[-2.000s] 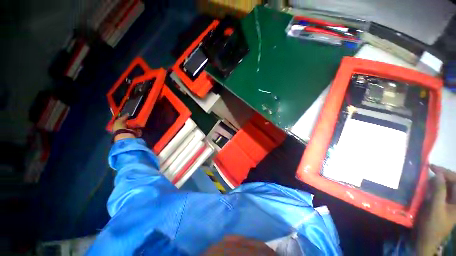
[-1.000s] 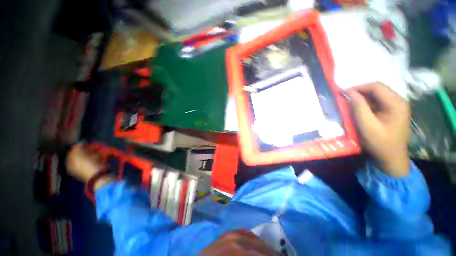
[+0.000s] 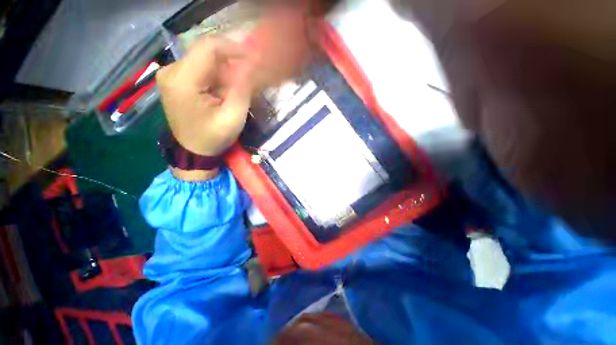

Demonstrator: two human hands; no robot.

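Observation:
A tablet with its back open sits in a red-orange foam frame (image 3: pixel 307 255), tilted, in front of my body. Its large silver-white battery (image 3: pixel 327 165) glares, with metal parts beyond it. My left hand (image 3: pixel 209 98), with a dark red band at the wrist, is over the frame's upper left part. Its fingers are bent and the fingertips blur, so its grip is unclear. A large dark blurred shape very close to the camera at the upper right looks like my right hand (image 3: pixel 554 87). Its fingers cannot be made out.
A clear box of red pens (image 3: pixel 132 94) is at the upper left on the green mat (image 3: pixel 101 151). A white sheet (image 3: pixel 398 67) lies beyond the tablet. Red-framed pieces (image 3: pixel 111 271) are low at left. A thin wire crosses the left side.
My left hand has come from the stacked trays at far left to the tablet's upper left part. My right hand has left the frame's right edge. The tablet has turned in view.

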